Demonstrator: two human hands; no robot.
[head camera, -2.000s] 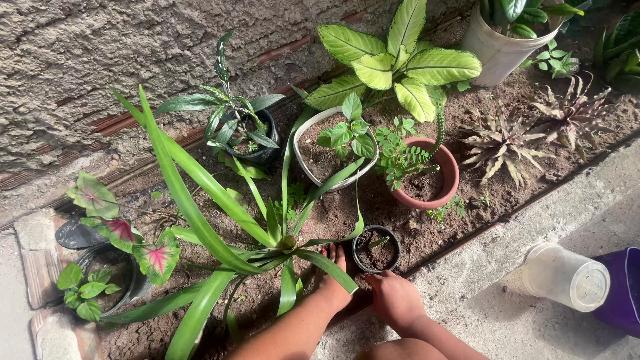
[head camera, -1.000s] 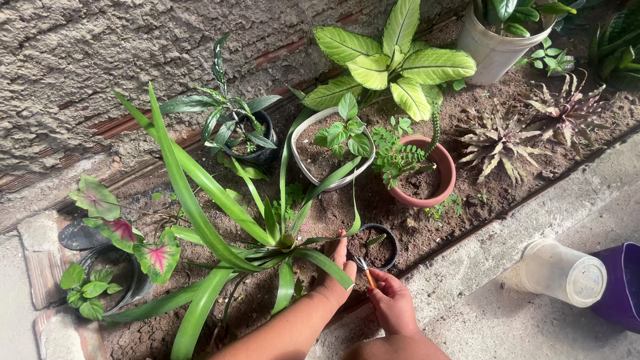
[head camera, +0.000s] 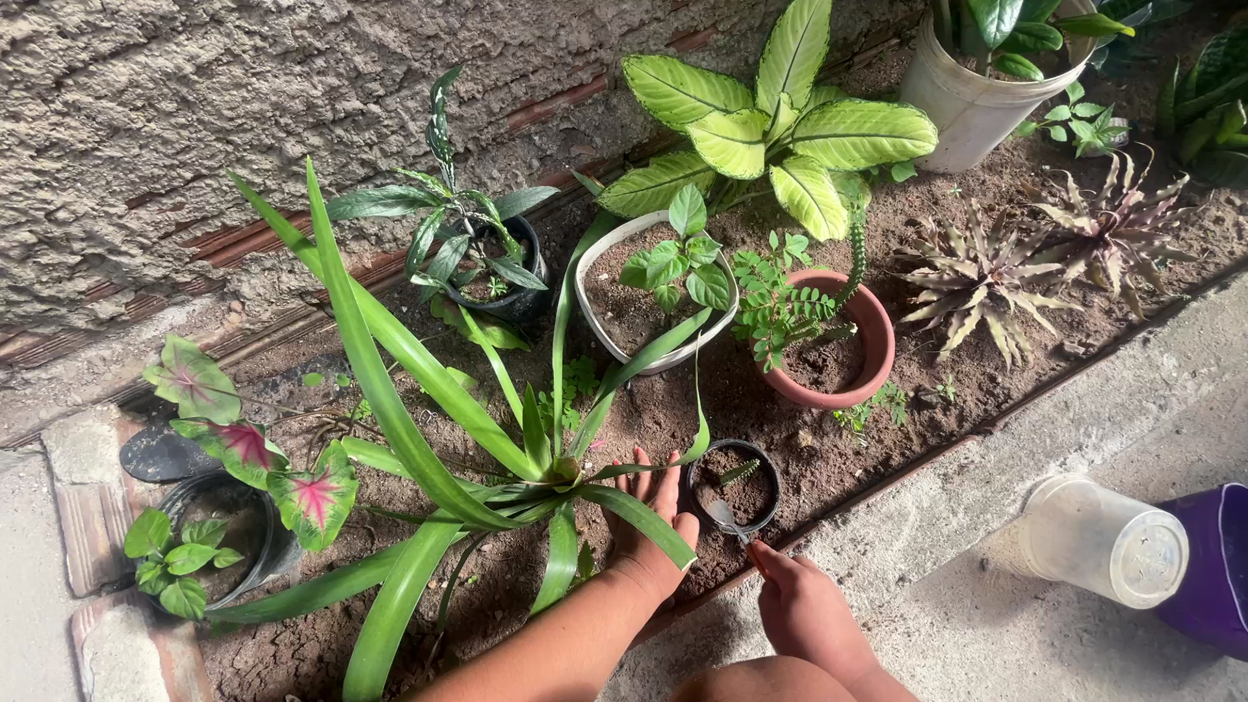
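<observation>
A small black pot (head camera: 733, 487) with soil and a tiny green cutting (head camera: 739, 472) sits in the bed by its front edge. In my right hand (head camera: 801, 604) is the handle of a small garden trowel (head camera: 723, 514), whose metal blade is at the soil inside the pot's near rim. My left hand (head camera: 651, 522) is on the left of the pot, fingers spread over the bed's soil and partly hidden by a strap leaf. The long-leaved green plant (head camera: 563, 474) spreads over and beside that hand.
Behind stand a white heart-shaped pot (head camera: 655, 366), a terracotta-coloured pot (head camera: 877, 343) and a black pot (head camera: 526, 263). Caladium leaves (head camera: 314, 494) are at left. On the concrete ledge (head camera: 936, 536) at right lie a translucent plastic cup (head camera: 1102, 541) and a purple container (head camera: 1209, 565). A rough wall (head camera: 244, 127) rises behind.
The trowel shows in my right hand one second ago and now, not plainly two seconds ago. Its blade has moved from the pot's left side to the soil inside the near rim.
</observation>
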